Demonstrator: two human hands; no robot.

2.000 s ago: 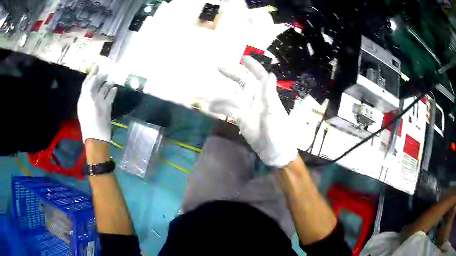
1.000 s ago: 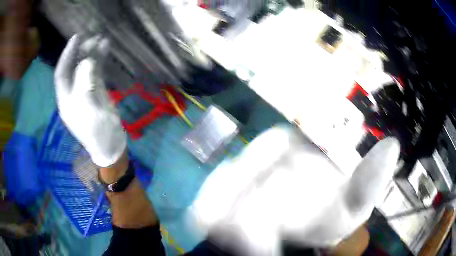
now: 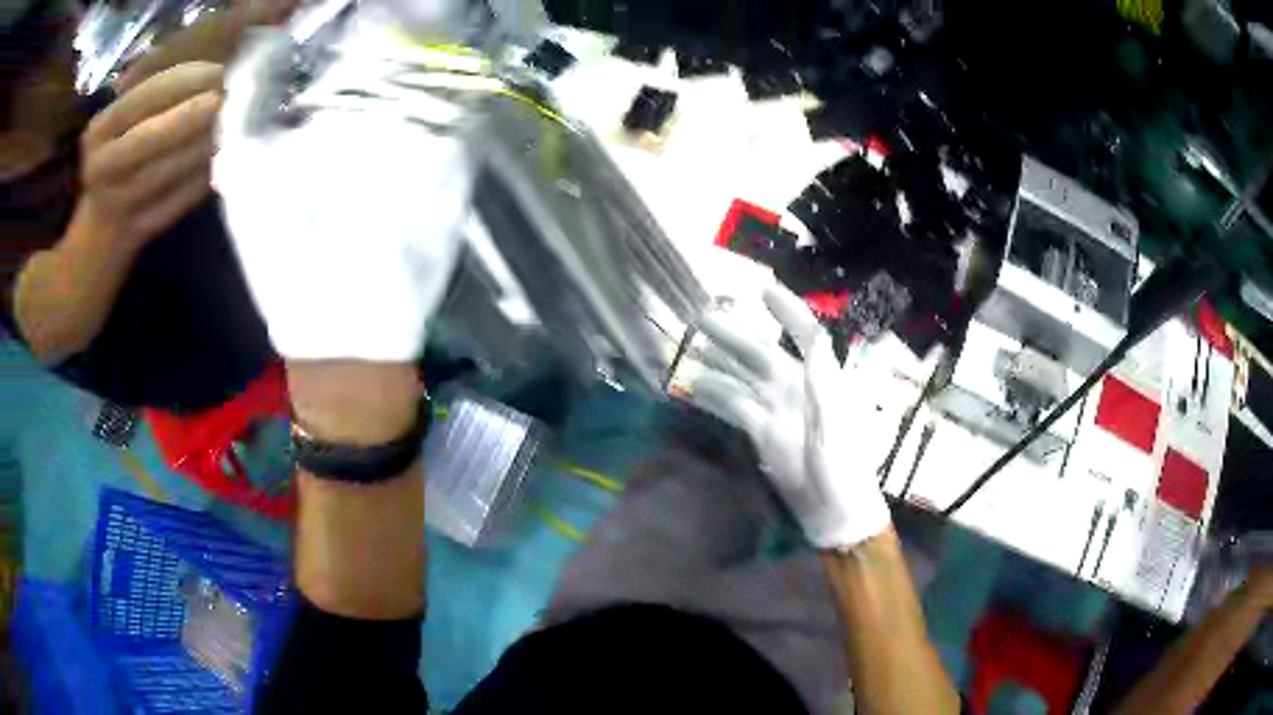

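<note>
A bundle of long silver-grey metal profiles (image 3: 572, 231) lies slanting across the left of the bench edge, with thin yellow wires at its upper end. My left hand (image 3: 342, 210), in a white knit glove, is closed around the upper end of the bundle; its fingers are partly hidden and blurred. My right hand (image 3: 789, 405), also gloved, is at the bundle's lower right end with its fingers spread; whether it touches the profiles is unclear.
Another person's bare hand (image 3: 147, 161) is beside my left hand. Black parts (image 3: 873, 210) lie mid-bench, left of a pale grey box (image 3: 1068, 252). A black cord (image 3: 1040, 426) crosses the white printed sheet (image 3: 963, 475). A blue crate (image 3: 168, 594) and red stool (image 3: 231, 433) stand at left.
The profile bundle has come over the bench edge with my left hand on it. My right hand has moved from low in front of me back to the bench. Another person's hand has appeared at left.
</note>
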